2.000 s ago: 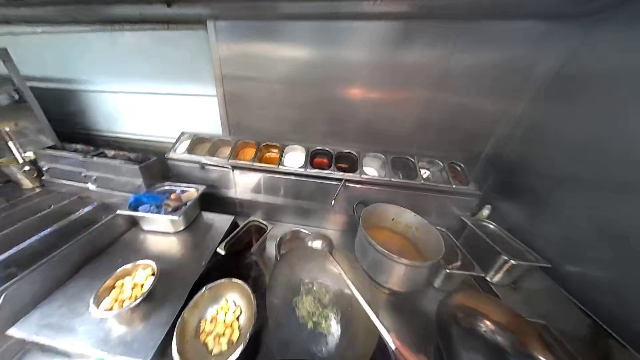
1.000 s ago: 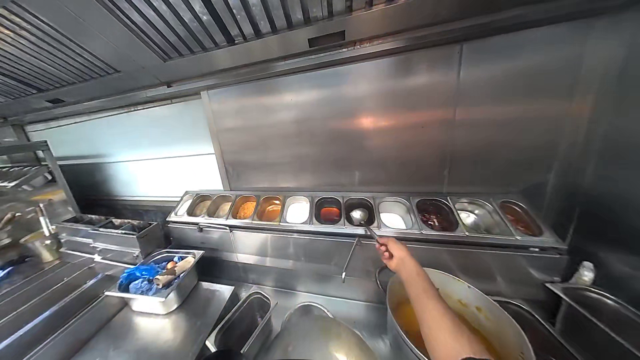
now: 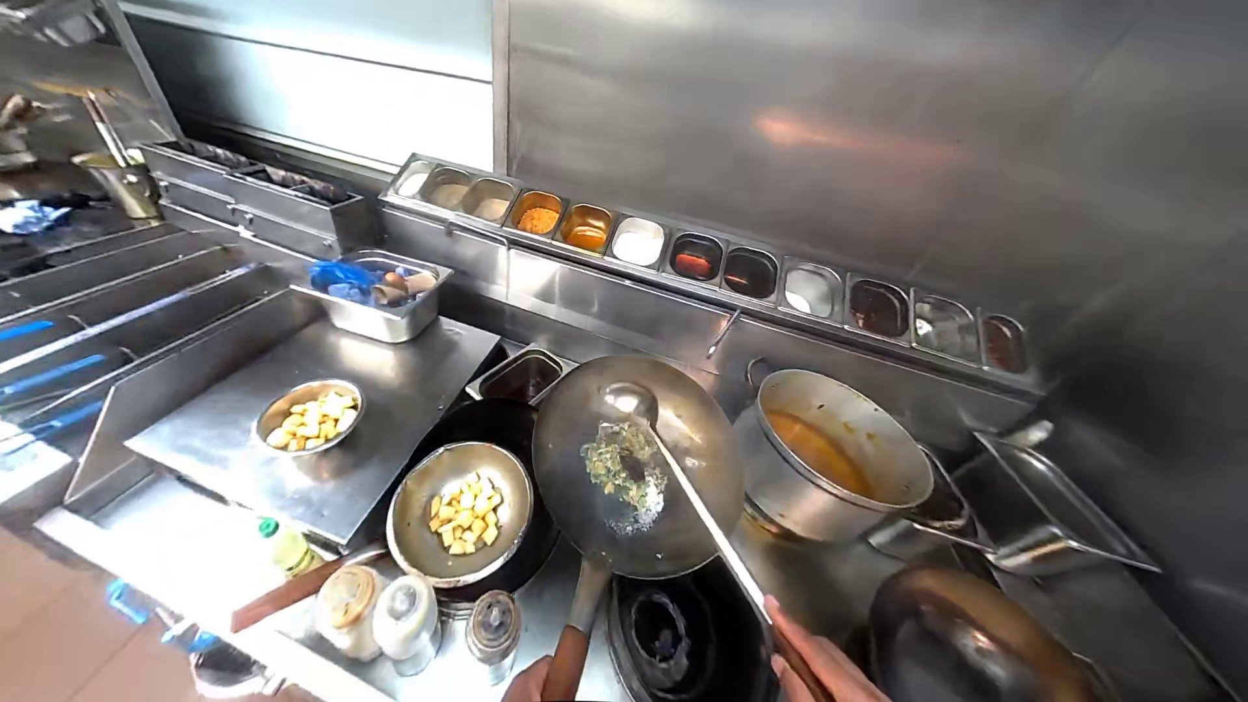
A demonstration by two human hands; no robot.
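My left hand (image 3: pixel 529 680) grips the wooden handle of a steel wok (image 3: pixel 575 517) at the bottom edge of the view. With my right hand (image 3: pixel 814 658) I hold the long handle of a ladle (image 3: pixel 631 402), whose bowl rests inside the wok near its far wall. Chopped greens and dark bits (image 3: pixel 624 463) lie in the wok, with white powder at their near side. To the left, a smaller pan (image 3: pixel 400 522) holds yellow-golden cubes (image 3: pixel 465 514). More cubes fill a steel bowl (image 3: pixel 261 419) on the metal counter.
A pot (image 3: pixel 780 487) of orange-brown liquid stands right of the wok, beside an overturned-looking dark wok (image 3: pixel 965 634). Behind runs a rail of seasoning containers (image 3: pixel 639 242). Glass jars (image 3: pixel 407 619) and a green-capped bottle (image 3: pixel 290 548) stand at the front left. A steel tray (image 3: pixel 390 322) holds blue plastic.
My right hand has come back from the seasoning containers with the ladle, which is now in the wok. White powder now shows beside the greens. The view has tilted down.
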